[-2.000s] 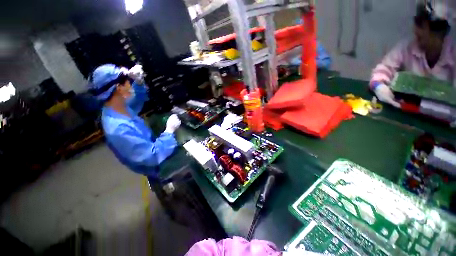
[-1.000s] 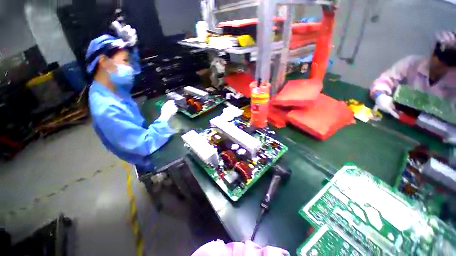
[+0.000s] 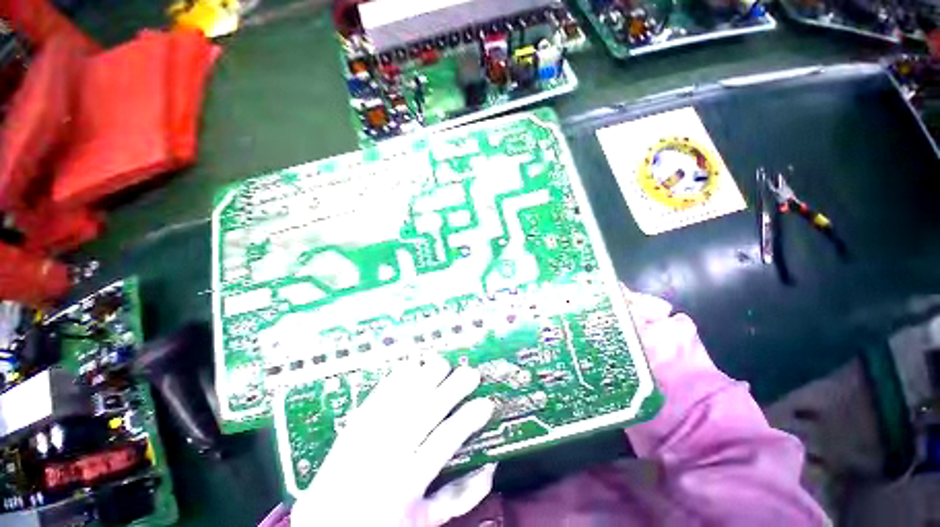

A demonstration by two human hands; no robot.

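A large green circuit board (image 3: 454, 221) is in front of me, its solder side with silvery tracks facing up. My left hand (image 3: 397, 443), in a white glove, lies palm down over the board's lower part, its fingers spread a little and its thumb near the lower edge. My right hand (image 3: 649, 306) is at the board's right edge. Only a bit of white glove shows past the pink sleeve; its fingers are hidden by the board.
A parts-side-up board (image 3: 62, 412) and a dark-handled tool (image 3: 183, 391) lie left. Red pads (image 3: 129, 113) are upper left. Another board (image 3: 464, 67) lies behind. A white card with a yellow ring (image 3: 670, 170), a thin metal strip (image 3: 764, 216) and cutters (image 3: 799, 206) lie right.
The view has swung right and down, away from the person in blue and the rack. The solder-side board is now central, with both my hands at it.
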